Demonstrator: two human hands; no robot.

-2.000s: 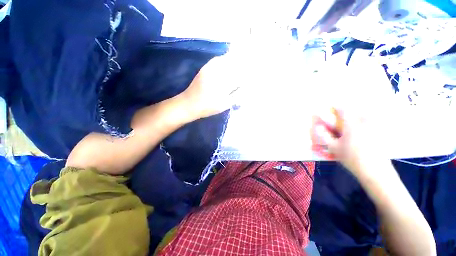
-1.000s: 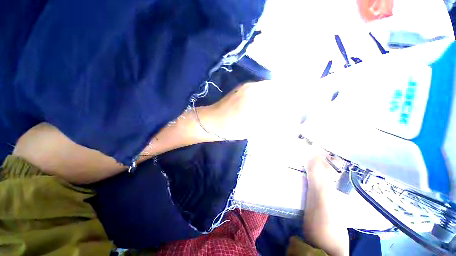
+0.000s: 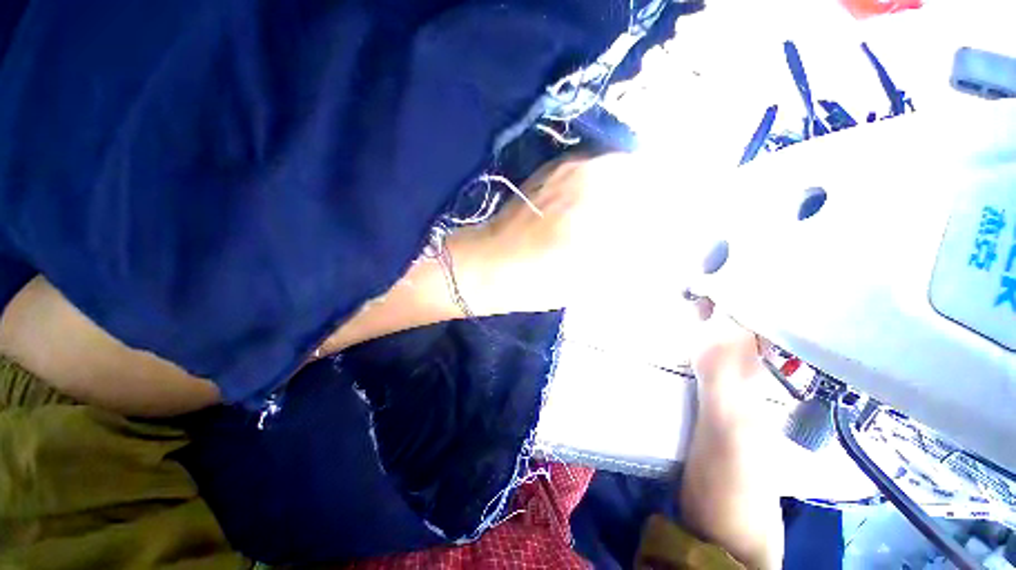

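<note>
Dark navy cloth (image 3: 301,167) with frayed, pale-threaded edges fills the left side and lies over part of my left forearm. A lower navy piece (image 3: 446,412) hangs over the table's front edge. My left hand (image 3: 590,223) reaches toward the needle area; its fingers are lost in glare. The white sewing machine head (image 3: 847,267) with blue lettering is at the right. My right hand (image 3: 724,356) is beside the machine's needle end, its fingers partly behind the head and washed out. What either hand holds cannot be seen.
The pale table (image 3: 618,406) has ruler marks along its front edge. Dark scraps or tools (image 3: 802,95) lie beyond the machine. A red item (image 3: 880,6) is at the top edge. A red checked apron (image 3: 501,529) covers my lap. A dark cable or bar (image 3: 891,479) is at lower right.
From two seconds ago, the view has turned toward the machine head, and my right hand has gone from the red-and-orange item to the needle area. Since one second ago, the machine looks larger.
</note>
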